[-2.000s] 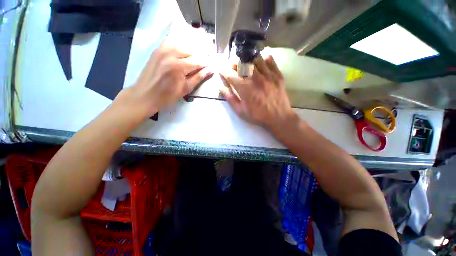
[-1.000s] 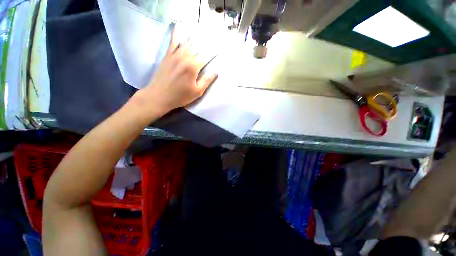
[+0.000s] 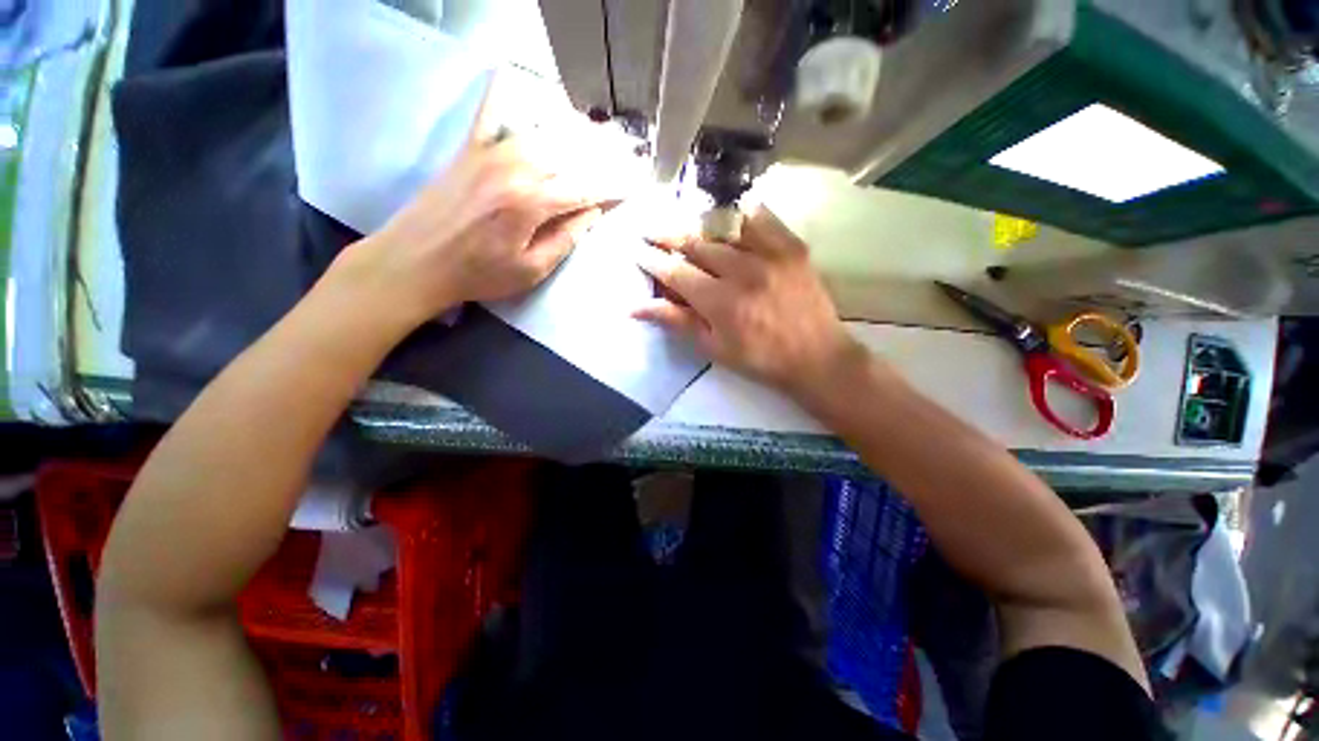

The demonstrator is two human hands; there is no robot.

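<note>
A dark grey garment panel (image 3: 203, 217) lies on the left of the machine table, its pointed lower end over the front edge. A white backed panel (image 3: 369, 123) lies on it and runs under both hands beside the needle area. My left hand (image 3: 492, 232) presses flat on the white panel, left of the needle. My right hand (image 3: 752, 290) rests at the panel's right side, its fingers bent close to the needle, below the pale knob (image 3: 720, 220). Glare hides the needle and the fingertips, so I cannot tell whether either hand pinches cloth.
Scissors (image 3: 1049, 355) with red and yellow handles lie right of my right hand. The green-framed screen (image 3: 1107, 152) hangs at upper right. A red basket (image 3: 456, 550) and a blue basket (image 3: 872, 579) stand below the table edge. Grey and white pieces lie low right.
My right hand has come back from the lower right to the needle area. My left hand stays on the white panel. The grey and white panels were not under the hands two seconds ago.
</note>
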